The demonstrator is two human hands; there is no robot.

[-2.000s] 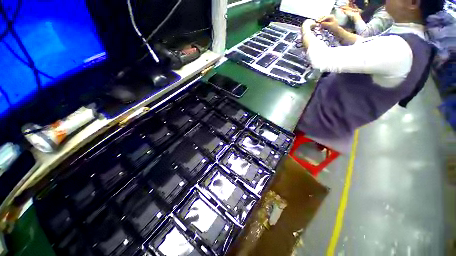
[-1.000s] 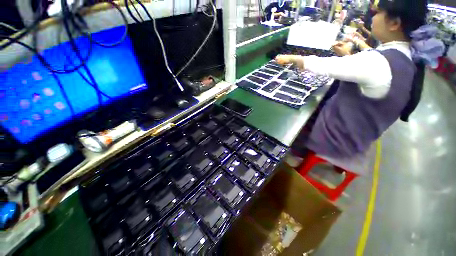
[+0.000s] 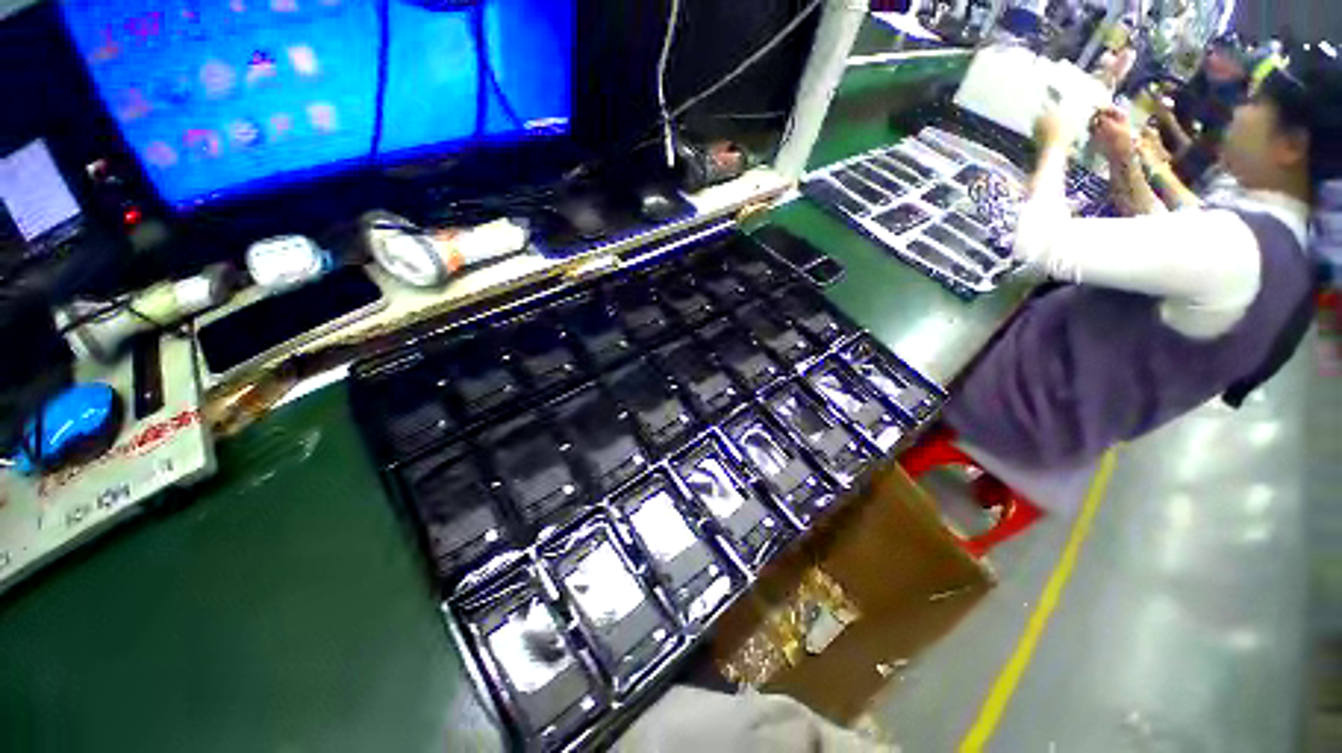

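Observation:
A glossy black blister tray (image 3: 670,496) lies on the green bench in front of me, with rows of rectangular pockets that each hold a dark part. Its near right row shines with white reflections. A pale sleeve or cloth (image 3: 736,724) shows at the bottom edge, beside the tray's near corner; no hand can be made out there. Neither my left hand nor my right hand is in view.
An open brown carton (image 3: 898,589) with yellowish scraps is below the bench edge. A ledge holds a white-orange cylinder (image 3: 449,250), a flat smartphone (image 3: 290,319) and a blue mouse (image 3: 74,424). A dark phone (image 3: 799,255) lies beyond the tray. A person (image 3: 1141,316) works at a pale-gridded tray (image 3: 942,209).
The camera view has swung left, showing more green bench, the blue mouse and the flat box. The pale sleeve or cloth has appeared at the bottom. The neighbour's arms have moved.

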